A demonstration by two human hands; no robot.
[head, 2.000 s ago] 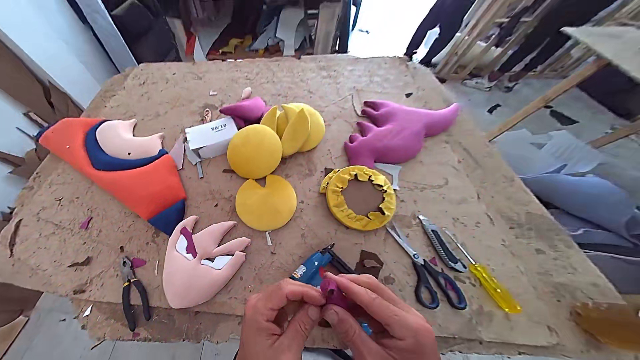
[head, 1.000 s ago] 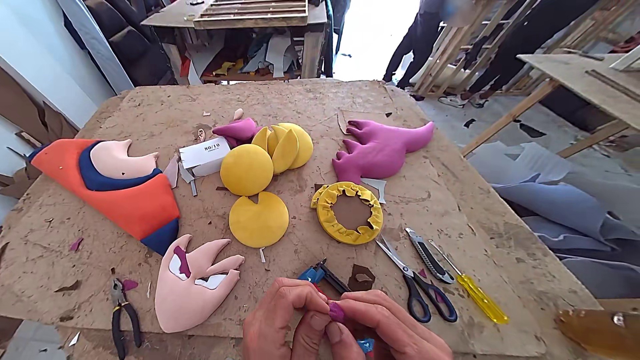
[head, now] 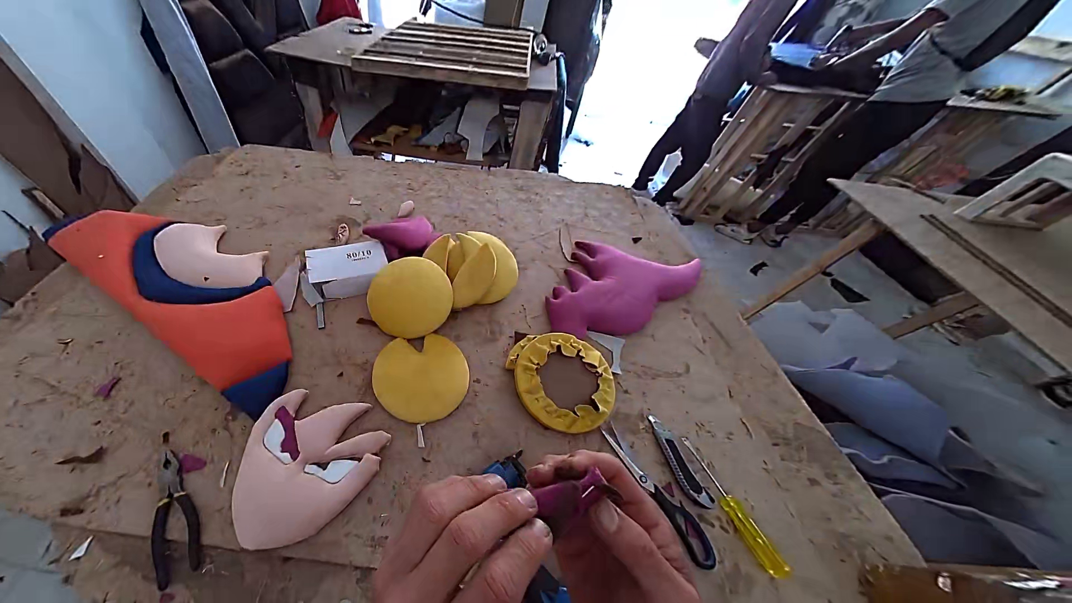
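Between the fingertips of my left hand and my right hand is a small purple fabric-covered piece, pinched by both. A blue tool, partly hidden, lies behind and below my hands. Left of them rests a pink padded face piece with white and purple eye shapes. Scissors, a utility knife and a screwdriver with a yellow handle lie to the right. Above my hands is a yellow gathered-fabric ring, with a purple padded shape beyond it.
Pliers lie at the left beside an orange and blue padded piece. Yellow padded discs and a white box sit mid-table. Two people stand at the back right, near a side table.
The small purple piece shows more between my hands, and my right hand's fingers have turned upward around it. The view takes in more of the room beyond the table.
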